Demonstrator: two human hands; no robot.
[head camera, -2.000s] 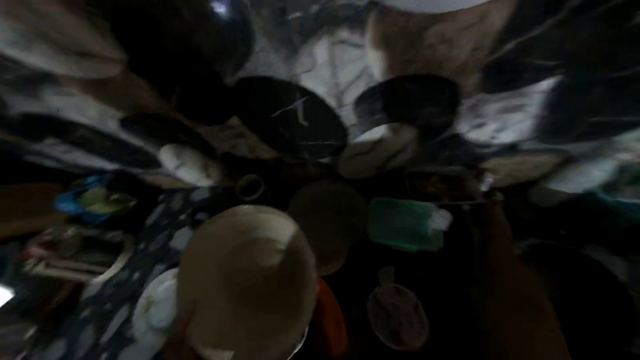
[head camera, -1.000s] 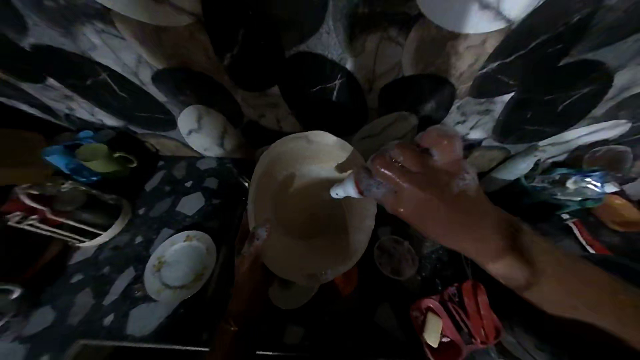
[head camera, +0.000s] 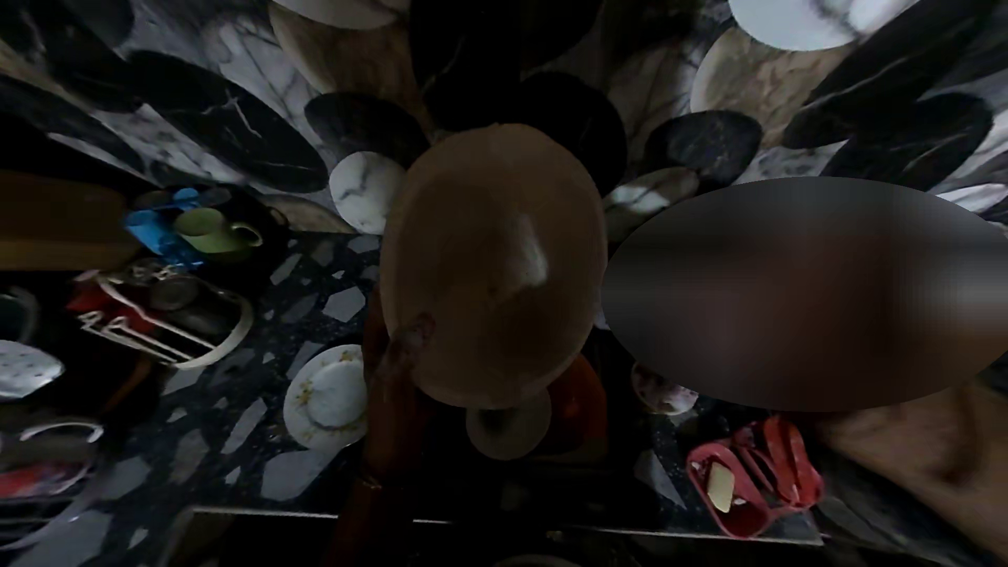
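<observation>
A large pale bowl (head camera: 496, 268) is held up in the middle of the view, its rounded outer side toward me. My left hand (head camera: 405, 350) grips it at its lower left edge. A blurred oval covers my right hand; only the forearm shows below it, so what that hand holds or touches is hidden. Beneath the bowl are a small round dish (head camera: 509, 429) and an orange vessel (head camera: 579, 409). A white plate (head camera: 327, 398) with a floral pattern lies left of my left wrist.
A red soap dish (head camera: 732, 488) with a pale soap bar sits at the lower right. At the left stand a green mug (head camera: 213, 232), blue cups (head camera: 153, 232) and a white wire rack (head camera: 169, 346). Behind rises a wall with a pebble pattern (head camera: 366, 189).
The bowl has turned over from showing its inside, with my right hand at it, to showing its outer side. My left hand remains at its left edge.
</observation>
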